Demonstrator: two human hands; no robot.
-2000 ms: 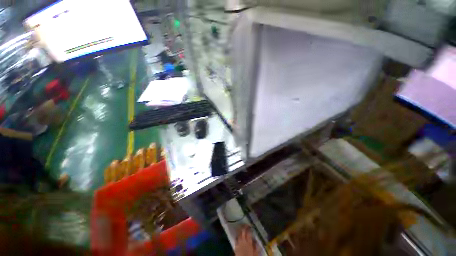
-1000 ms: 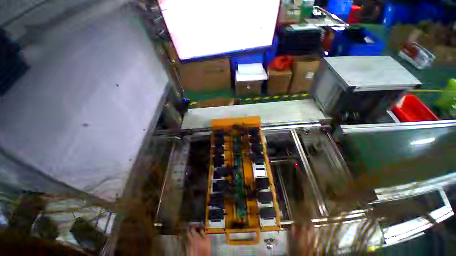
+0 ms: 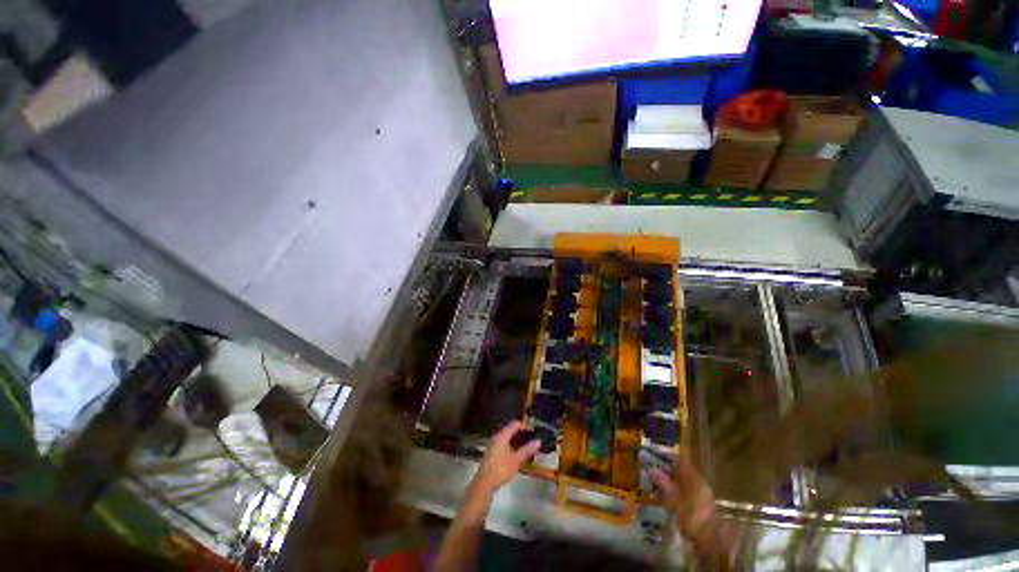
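Note:
The orange test fixture [image 3: 617, 242] lies lengthwise in front of me on the conveyor rails. Black units [image 3: 563, 321] sit in two rows along its sides, with a green circuit board strip [image 3: 605, 374] down the centre. One white socket [image 3: 658, 366] in the right row shows no unit. My left hand [image 3: 508, 456] is at the near left corner, its fingers closed on a black unit [image 3: 534, 437]. My right hand [image 3: 685, 499] is at the near right corner by a pale socket; it is blurred, and its hold cannot be told.
Metal rails [image 3: 771, 335] run beside the fixture. A large pale cabinet panel [image 3: 302, 168] rises at the left. A monitor [image 3: 626, 34] hangs ahead, above cardboard boxes [image 3: 559, 129]. At lower left are a keyboard [image 3: 156, 380], papers [image 3: 76, 385] and a dark keypad [image 3: 293, 419].
The view has shifted, so the fixture appears further right. My left hand has moved up onto the near left unit. My right hand has come to the near right corner, where a unit no longer shows.

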